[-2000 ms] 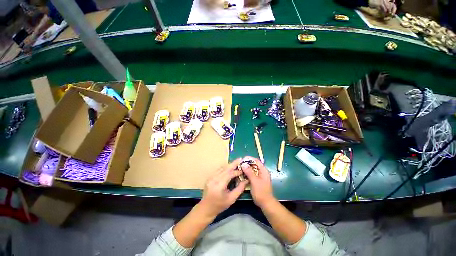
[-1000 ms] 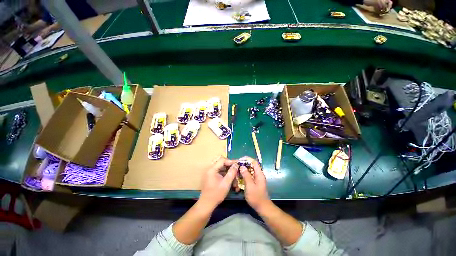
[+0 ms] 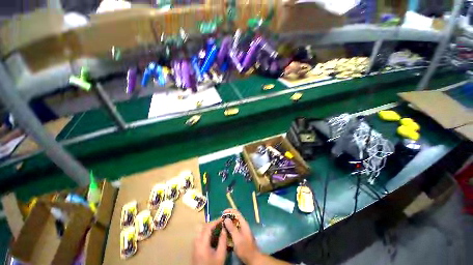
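Observation:
My left hand (image 3: 210, 243) and my right hand (image 3: 242, 239) are together at the lower middle of the head view. Both hold a part-built unit (image 3: 229, 219) between their fingertips; its dark and light inside shows, and the fingers hide most of it. Several part-built units (image 3: 144, 223) with pale rims, yellow and dark inside, lie in two uneven rows on the brown cardboard sheet (image 3: 179, 248). The picture is somewhat blurred.
Two wooden-handled tools (image 3: 255, 207), a white block (image 3: 280, 202) and a yellow-white unit (image 3: 305, 199) lie right of my hands. Beyond are a parts box (image 3: 306, 171), small components (image 3: 239, 168) and white cables (image 3: 371, 150). Left cartons (image 3: 98, 227) hold a green-nozzled bottle. Units lie on the conveyor (image 3: 155, 142).
The view has tilted up and turned right, showing more of the line beyond and yellow pieces at the far right. Both hands still hold the unit. Units on the conveyor have shifted left.

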